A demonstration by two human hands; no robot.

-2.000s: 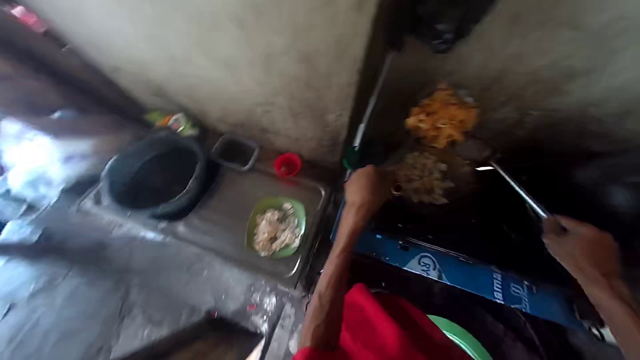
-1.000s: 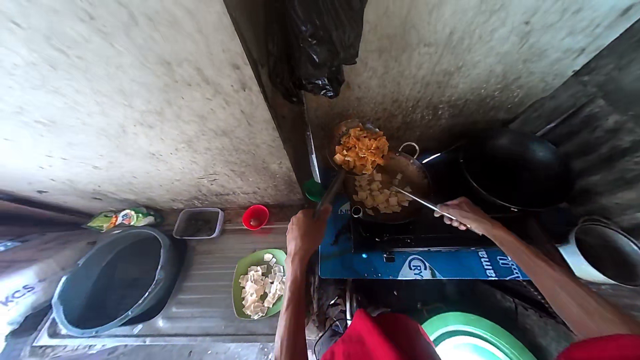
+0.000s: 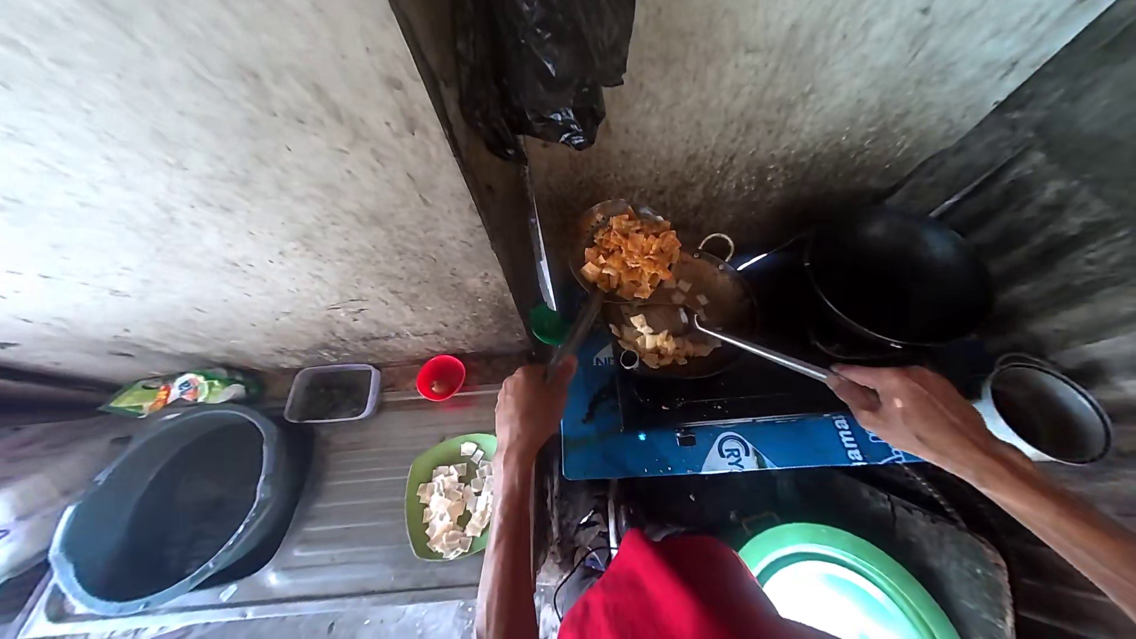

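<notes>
My left hand (image 3: 532, 404) grips the handle of a round strainer (image 3: 587, 232) heaped with orange-brown fried pieces (image 3: 632, 256). The strainer is over the left rim of a wok (image 3: 732, 288) on the stove. In the wok, pale square pieces (image 3: 661, 342) lie in oil. My right hand (image 3: 896, 404) is closed around the handle of a long metal spatula or ladle (image 3: 763, 351), whose head is in the wok beside the pale pieces. A green plate (image 3: 417, 524) of white square pieces sits left of my left forearm.
A large dark basin (image 3: 75, 546), a plastic container (image 3: 375, 395) and a red cup (image 3: 441, 377) stand on the metal counter at left. A second black wok (image 3: 901, 275) and a white pot (image 3: 1047, 413) are at right. A black plastic bag (image 3: 568, 62) hangs above; a green basin (image 3: 843, 541) is below.
The pale pieces, spread across the wok a second ago, are now mostly gathered at its near side. The strainer stays in my left hand. The view swung clearly from two seconds ago.
</notes>
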